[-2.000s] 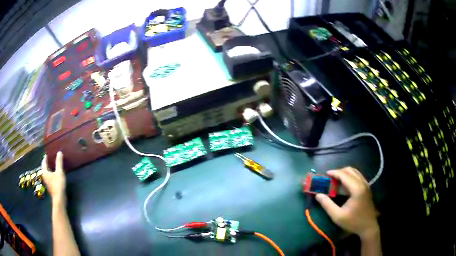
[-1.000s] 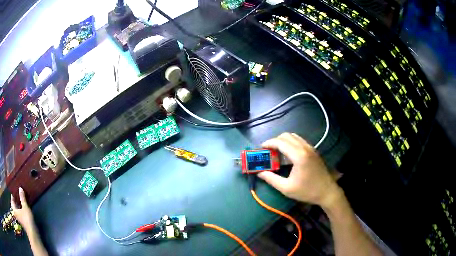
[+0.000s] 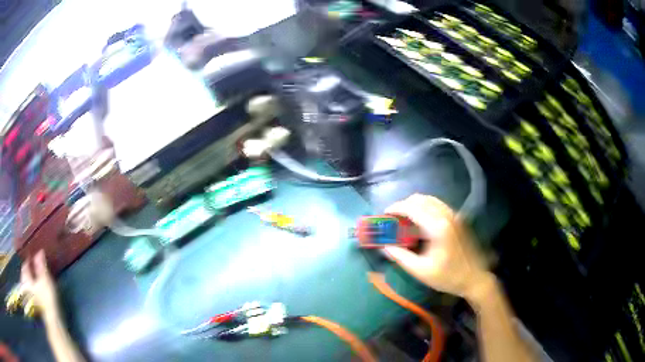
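Observation:
The view is blurred. My right hand (image 3: 442,247) holds the red USB tester (image 3: 386,232), its blue screen lit, above the right side of the green mat (image 3: 233,283). An orange cable (image 3: 403,297) hangs from below the tester. A small circuit board (image 3: 262,319) lies on the mat at the bottom, with the red alligator clip (image 3: 223,319) at its left and an orange lead at its right. My left hand (image 3: 39,283) is at the far left, fingers apart, beside the dark-red power box and some yellow-topped parts (image 3: 20,300); whether it touches them is unclear.
The power box (image 3: 60,226) and white-topped instrument (image 3: 166,113) stand behind. A black fan (image 3: 329,131) stands beside the instrument. Green boards (image 3: 184,218) and a yellow-orange pen-like tool (image 3: 283,221) lie on the mat. Black trays of yellow-topped boards (image 3: 544,166) stand right. A white cable (image 3: 474,170) loops behind the tester.
The view swung right, then slightly back, and is now more blurred. My right hand still holds the tester, which has turned slightly. My left hand remains near the power box.

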